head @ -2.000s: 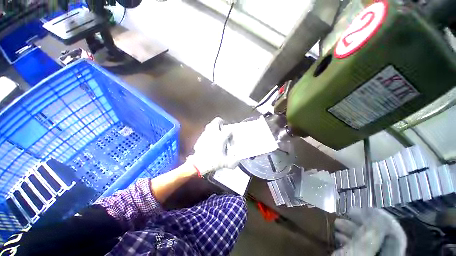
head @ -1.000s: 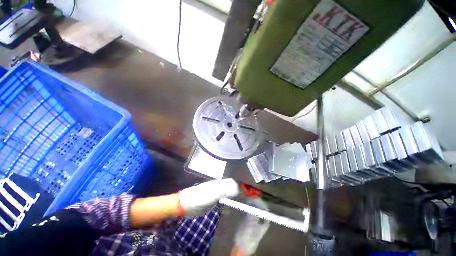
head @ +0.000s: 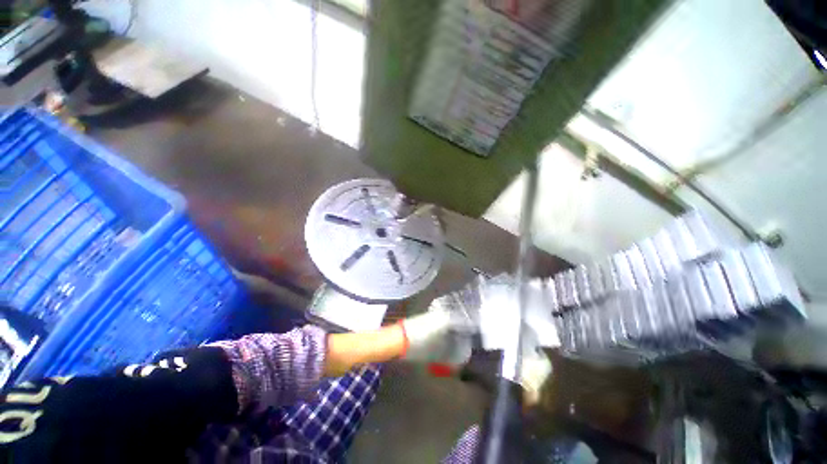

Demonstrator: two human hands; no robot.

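Note:
My left hand (head: 440, 336), in a white glove with a red cuff edge, reaches to the near left end of the row of silver aluminium pieces (head: 635, 294). Its fingers are blurred against a bright white piece (head: 497, 317); whether they grip it is unclear. My right hand (head: 537, 375) is a small blurred gloved shape just below the pieces, partly hidden by the slanting feed handle (head: 523, 236). The round slotted drill press table (head: 381, 233) bears no workpiece. The olive-green machine head (head: 381, 154) hangs above it.
A large blue crate (head: 154, 263) stands at the left. A pale tray (head: 349, 310) lies below the round table. A red-handled tool (head: 442, 370) lies beside my left hand. Another machine's base (head: 150, 71) is at the upper left, and a pipe runs along the white wall.
My left hand has moved right to the stacked pieces. My right hand has moved up and right, behind the feed handle. The view has shifted, and the long pale piece seen between the hands no longer shows there.

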